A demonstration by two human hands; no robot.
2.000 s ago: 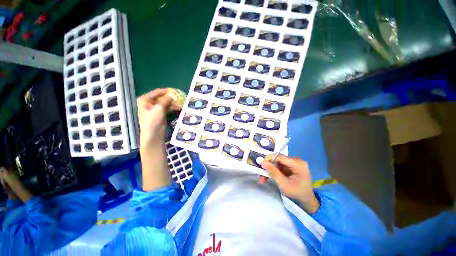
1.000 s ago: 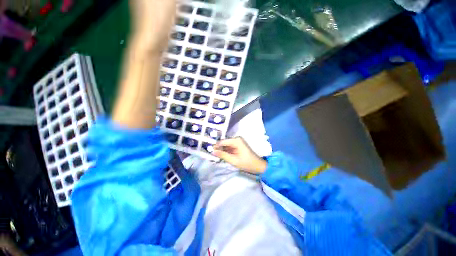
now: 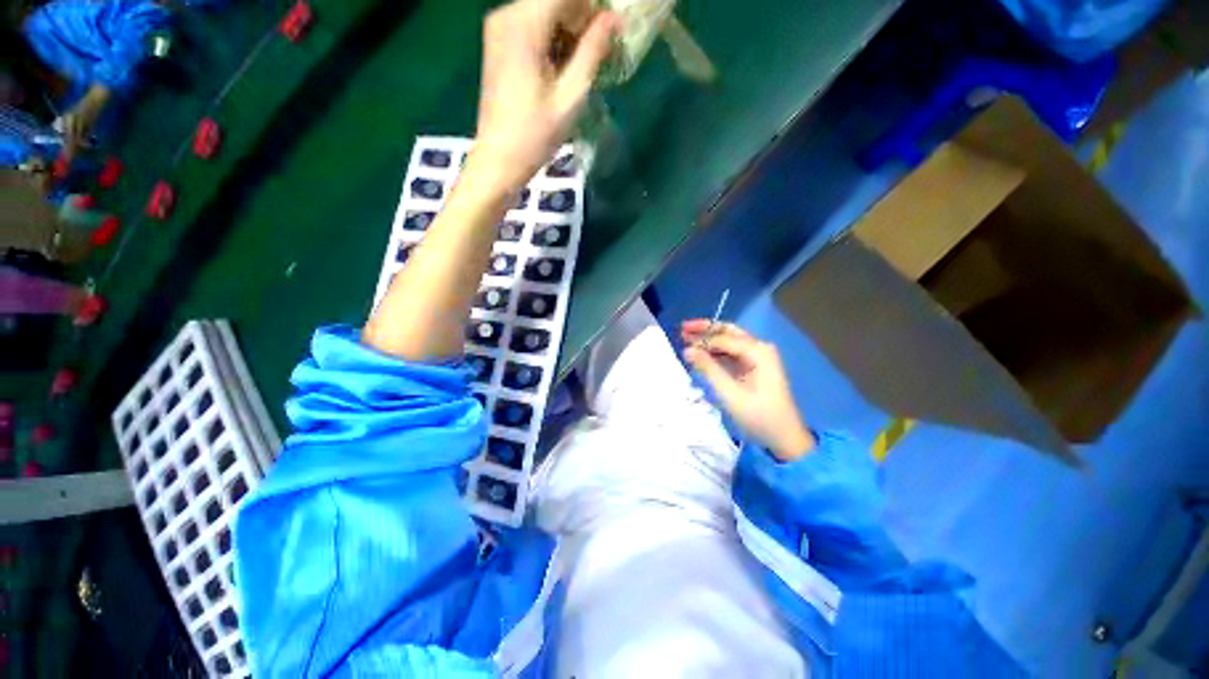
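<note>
A white grid tray (image 3: 572, 272) lies slanted in front of me, with a black part with a round centre in each visible cell. My left forearm crosses it and hides part of its left side. My left hand (image 3: 550, 80) is beyond the tray, near the top edge, closed on crinkled, shiny, yellowish clear film (image 3: 642, 29). The film's far end is cut off by the picture edge. My right hand (image 3: 745, 375) is right of the tray, not touching it, and holds a thin pale tweezers-like stick (image 3: 720, 308) pointing up.
Stacked white trays (image 3: 199, 491) with dark parts stand at the left on the green bench (image 3: 332, 252). Small red fixtures (image 3: 207, 137) line the upper left, where another person's blue sleeve (image 3: 93, 40) shows. An open brown carton (image 3: 915, 318) stands at the right.
My left hand has moved from beside the tray to beyond it and now grips the film. My right hand has come off the tray's near corner. The view has shifted, showing more of the carton.
</note>
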